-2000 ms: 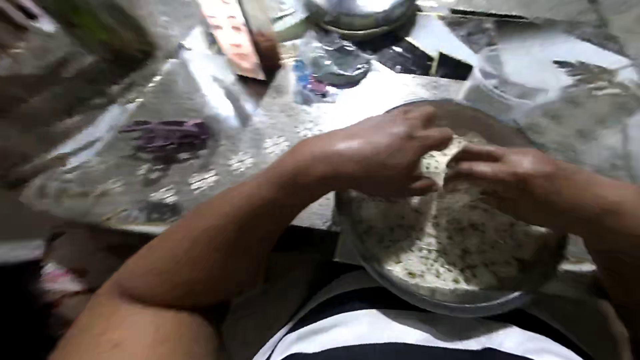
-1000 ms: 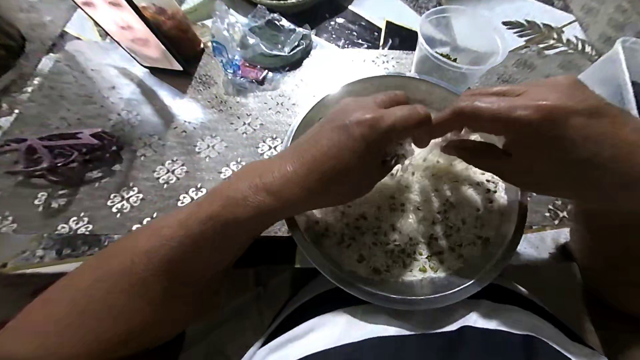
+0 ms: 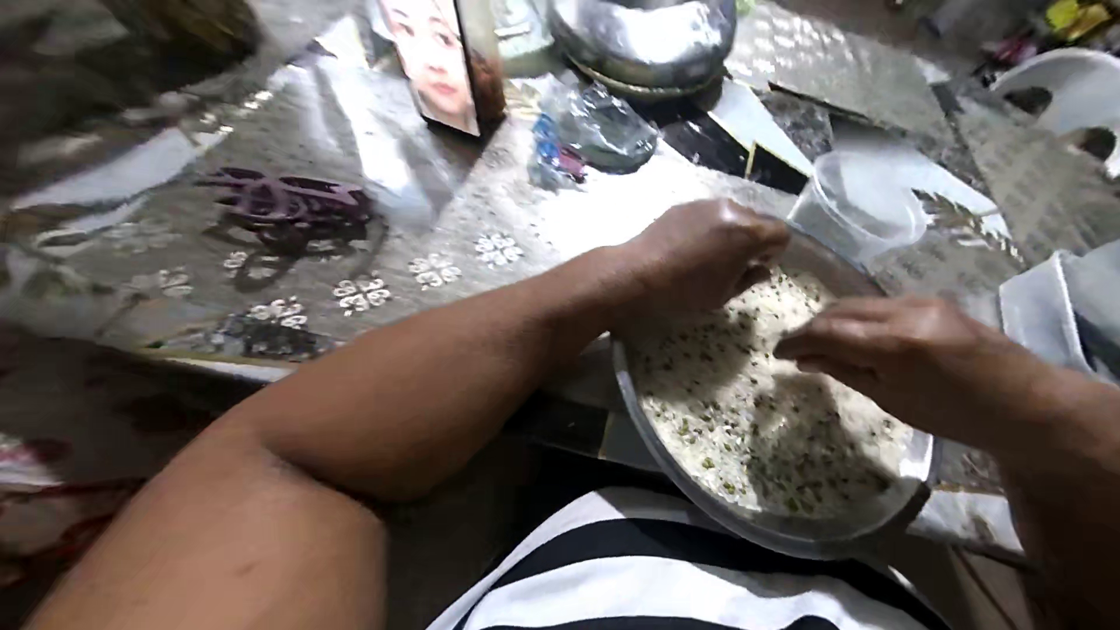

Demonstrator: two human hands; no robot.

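Note:
A round metal bowl (image 3: 643,416) rests at the table's edge against my striped shirt. In it lies a pale, crumbly mixture (image 3: 752,411) dotted with small green pieces. My left hand (image 3: 709,254) is over the bowl's far left part with its fingers curled in; whether something is pinched in them is hidden. Over the right part of the mixture is my right hand (image 3: 884,346), its fingers bent and pointing left, blurred. A gap separates the two hands.
Beyond the bowl stands a clear plastic tub (image 3: 853,206). Purple rubber bands (image 3: 293,206), a lit phone screen (image 3: 433,61), a plastic bag (image 3: 604,127) and a metal pot (image 3: 647,39) are at the left and back. A white container (image 3: 1037,306) stands at right.
My hands were close together over the far part of the bowl and are now apart, the right one lower over the mixture. The view has shifted.

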